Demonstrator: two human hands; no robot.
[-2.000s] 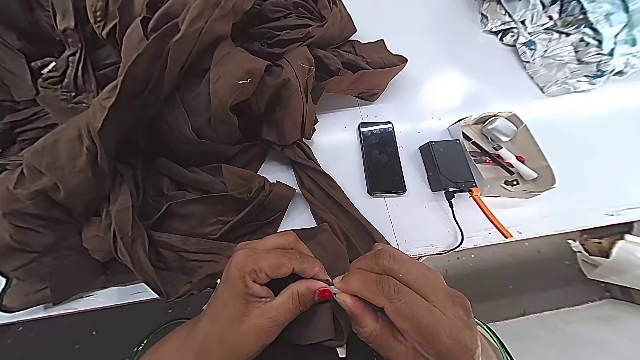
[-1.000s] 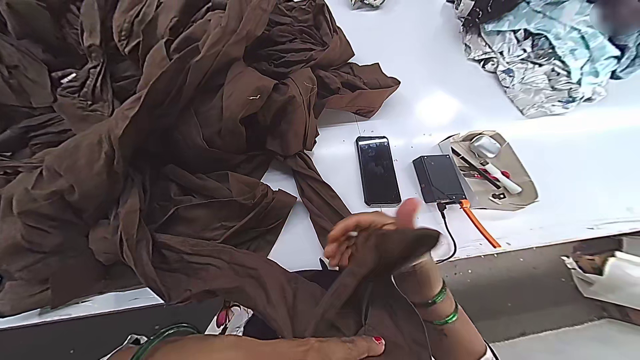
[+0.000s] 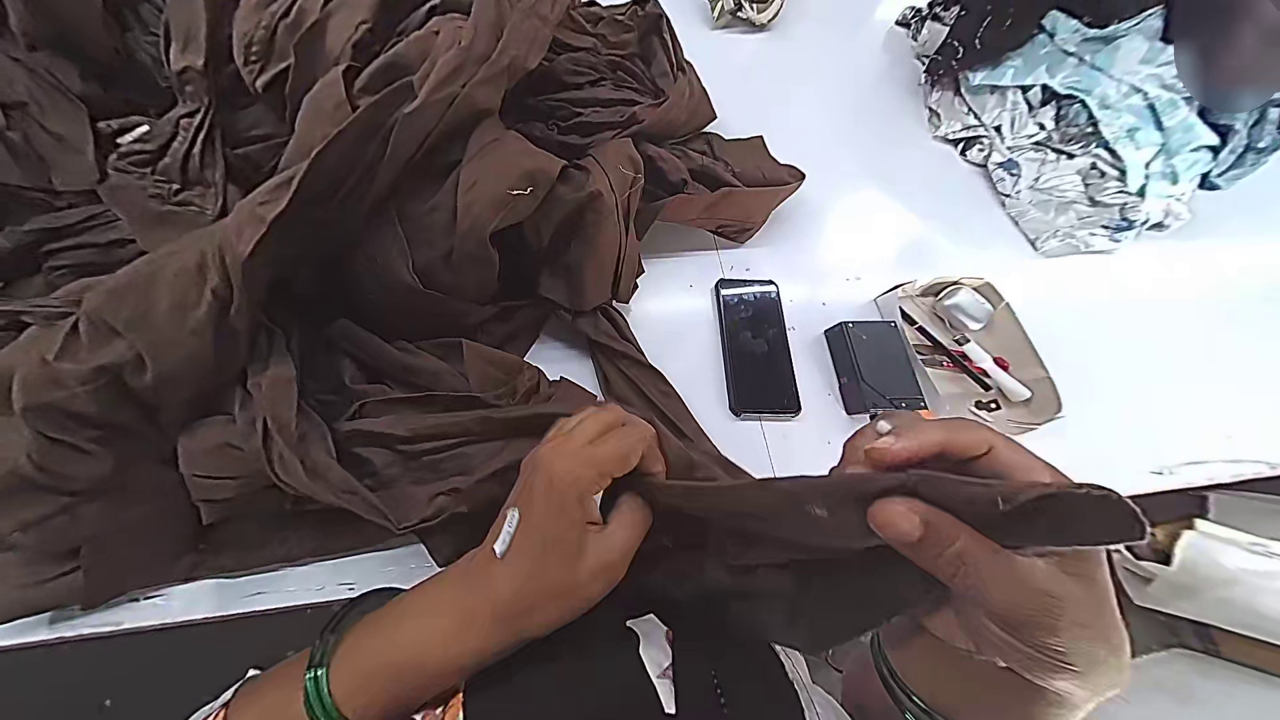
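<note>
A length of brown fabric (image 3: 770, 520) stretches between my two hands, low in the head view. At its left part my left hand (image 3: 580, 500) grips the cloth between thumb and fingers; a small white piece lies on the skin near the wrist. My right hand (image 3: 980, 540) pinches the folded edge further right, thumb in front, with the cloth's end sticking out past it. A large heap of the same brown cloth (image 3: 400, 250) fills the left and upper left of the white table. A strip of it runs down from the heap toward my hands.
On the white table (image 3: 840, 230) lie a black smartphone (image 3: 758, 350), a black box (image 3: 875, 367) and a beige tray (image 3: 1045, 390) holding a white-handled tool and small items. Patterned grey and teal fabric (image 3: 1080, 130) is at the upper right. White material (image 3: 1210, 570) sits below the table's right edge.
Two seconds ago both hands were together at a small spot of the cloth. Now they are apart, with the fabric drawn out between them. The right hand has turned and grips the edge.
</note>
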